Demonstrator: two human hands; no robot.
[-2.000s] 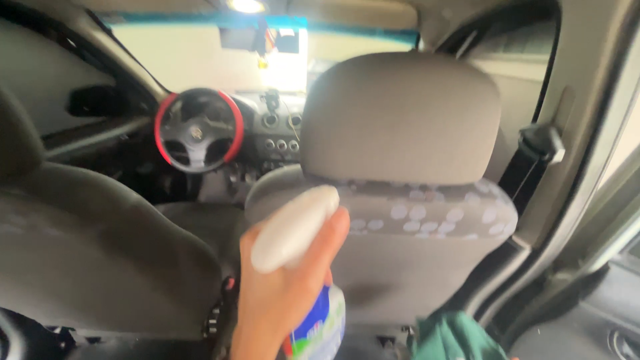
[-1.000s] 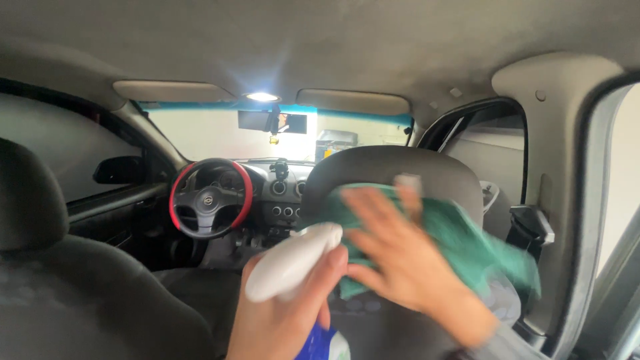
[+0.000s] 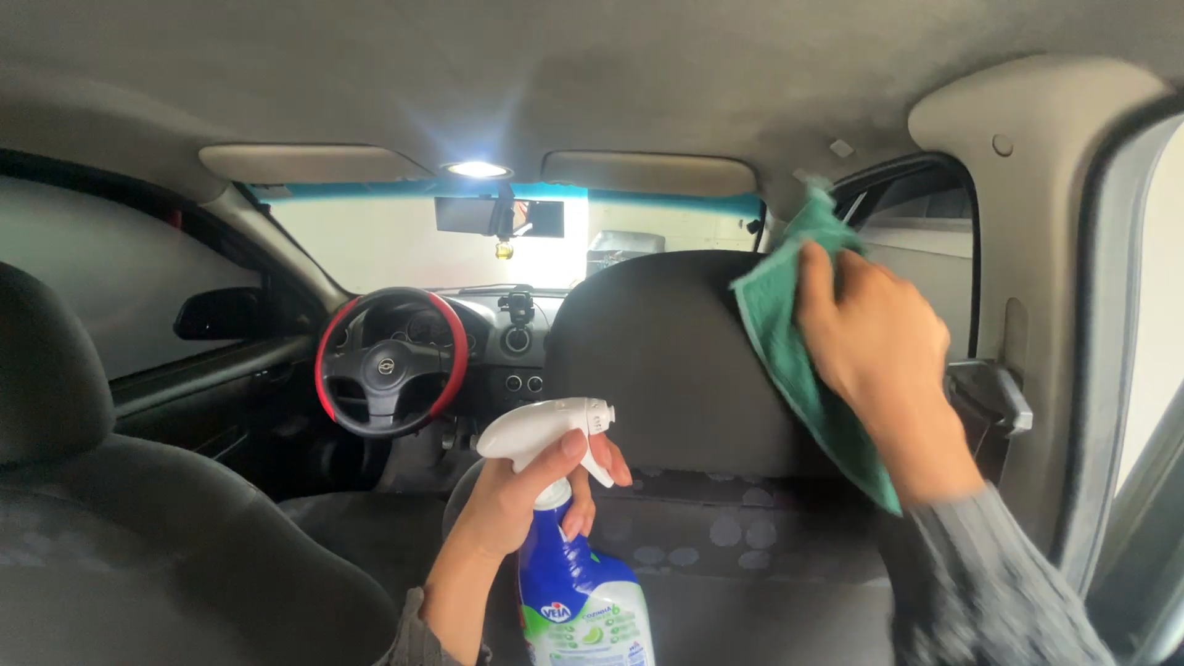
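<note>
In my left hand (image 3: 532, 504) is a blue Veja spray bottle (image 3: 583, 592) with a white trigger head, gripped at the neck with fingers by the trigger. The bottle stands upright, its nozzle pointing right. My right hand (image 3: 874, 347) grips a green cloth (image 3: 805, 305), which hangs down along the wrist. That hand is raised in front of the right edge of the grey front seat's headrest (image 3: 675, 361); whether the cloth touches the headrest, I cannot tell. Patterned fabric of the seat back (image 3: 740, 536) shows below the headrest.
Another front seat (image 3: 166, 546) stands at the left, with a red-rimmed steering wheel (image 3: 390, 363) beyond it. A seat belt anchor (image 3: 994, 398) and door pillar (image 3: 1027, 277) border the right side. The roof lining (image 3: 601, 74) with a lit lamp (image 3: 477, 169) is overhead.
The green cloth was low at the right, then spread over the headrest under my right hand; now it is bunched and raised at the headrest's right. The view has tilted up since the first frame.
</note>
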